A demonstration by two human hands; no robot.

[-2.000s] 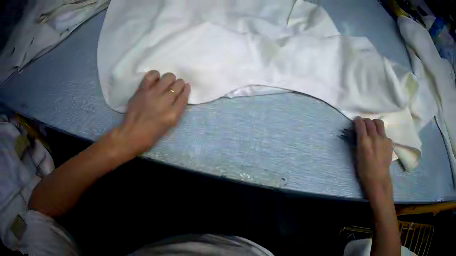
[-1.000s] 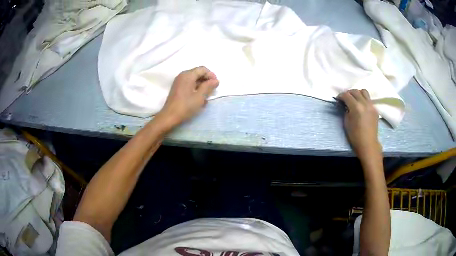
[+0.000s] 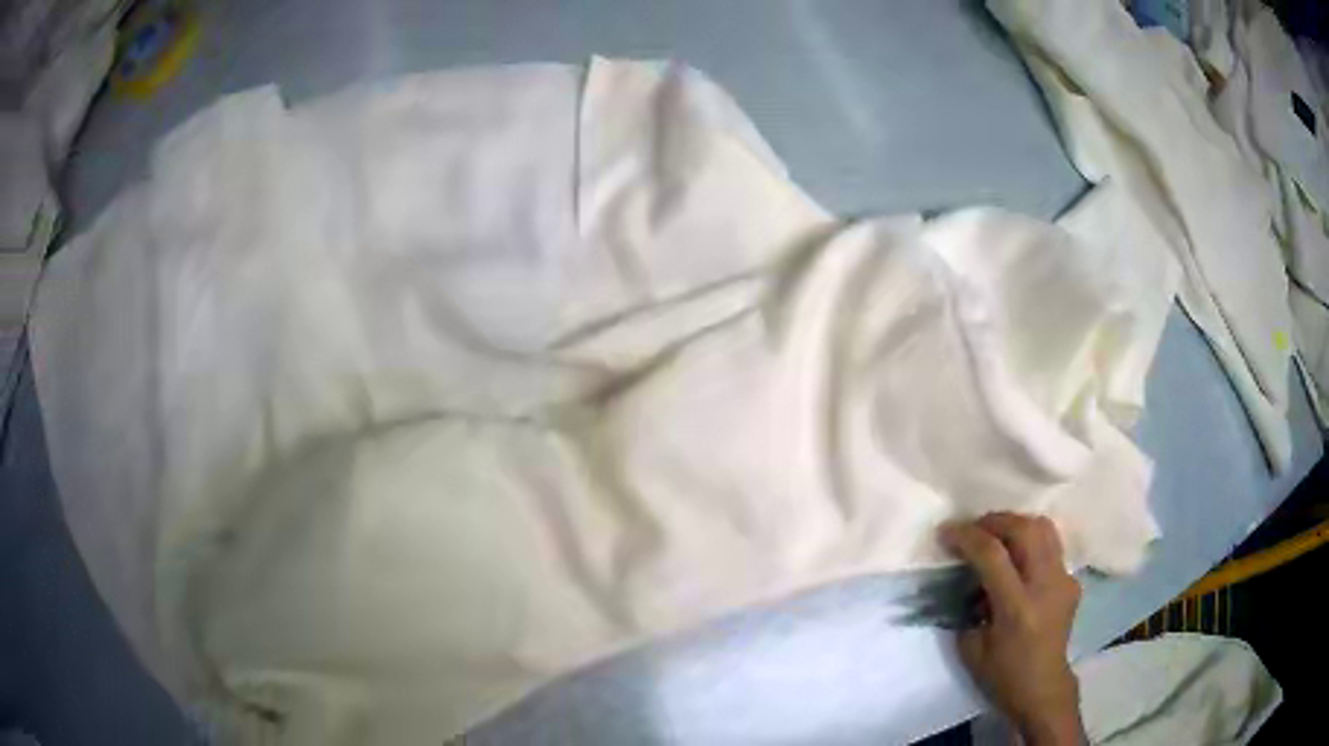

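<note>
The off-white jacket (image 3: 700, 481) lies spread and rumpled over the grey-blue table, its matte shell facing up. Its near edge curves from the lower left to my right hand (image 3: 1013, 605). My right hand is at that edge on the right, fingers bent and closed on the cloth edge. A dark blurred shape, possibly the thread snips (image 3: 937, 599), shows at the left side of my right hand; most of it is hidden in the palm. A slit-like line runs down the cloth near the top middle. My left hand is out of the picture.
Other off-white garments (image 3: 1166, 204) lie at the table's right side, and more at the far left edge. A yellow roll-like thing (image 3: 156, 51) lies at the upper left. A yellow rail and wire rack with white cloth (image 3: 1173, 691) are at the lower right.
The view has moved closer over the jacket, which now fills more of the picture. My left hand has gone out of view. My right hand stays at the jacket's near edge.
</note>
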